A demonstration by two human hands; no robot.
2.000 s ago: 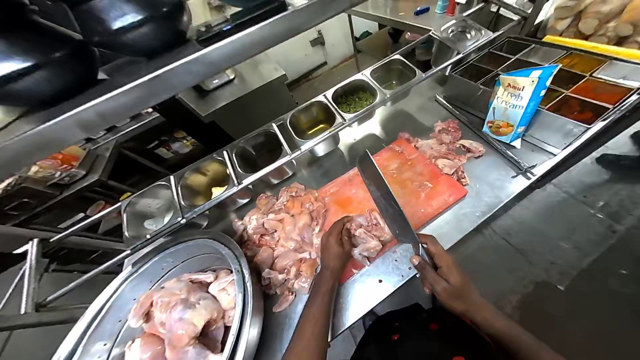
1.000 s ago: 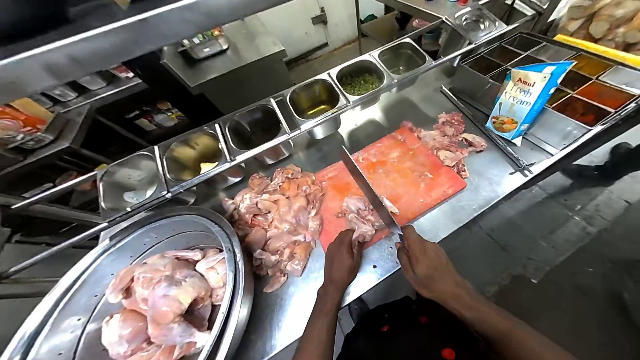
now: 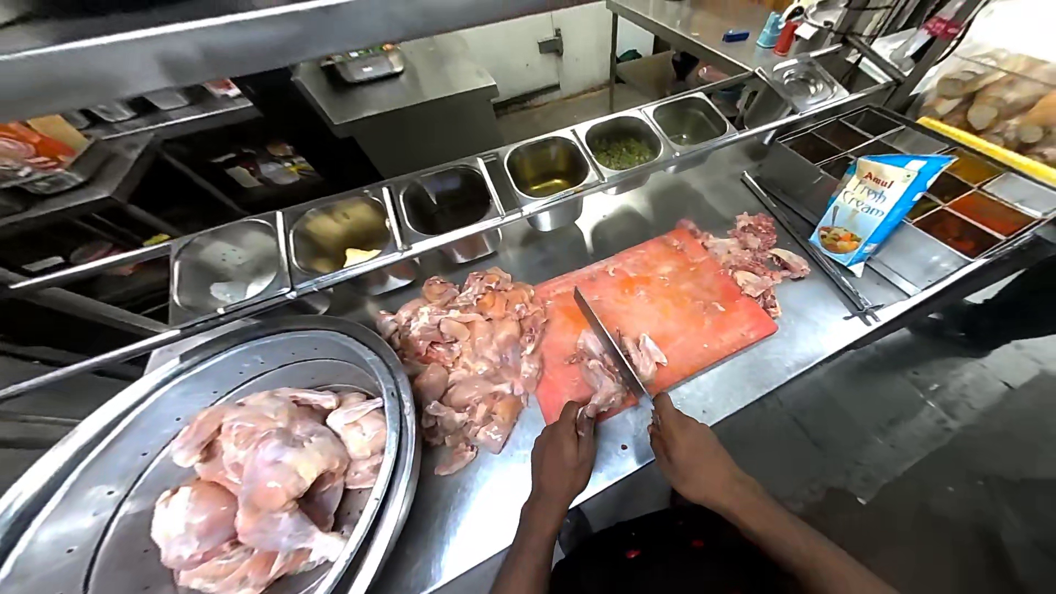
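Note:
In my right hand (image 3: 685, 450) is the handle of a large kitchen knife (image 3: 609, 340), its blade down across raw chicken pieces (image 3: 601, 375) at the near edge of a red cutting board (image 3: 660, 289). My left hand (image 3: 563, 452) grips the near end of the chicken, left of the blade. A heap of cut raw chicken (image 3: 474, 351) lies against the board's left side. Trimmings and bony scraps (image 3: 752, 256) lie at its far right corner. Whole raw chickens (image 3: 272, 478) rest in a perforated steel tray (image 3: 91, 503) at the lower left.
Steel inserts (image 3: 227, 268) run behind the steel counter (image 3: 495, 511), some with oil, chopped greens or a yellow piece. At right are long dark metal rods (image 3: 813, 247), a cream packet (image 3: 879, 206) and a compartmented spice box (image 3: 994, 214). A steel shelf (image 3: 247, 49) crosses above.
Two seconds ago the blade was raised above the board; now it is down on the chicken. A smaller piece now lies right of the blade. My left hand has moved to the chicken's near end.

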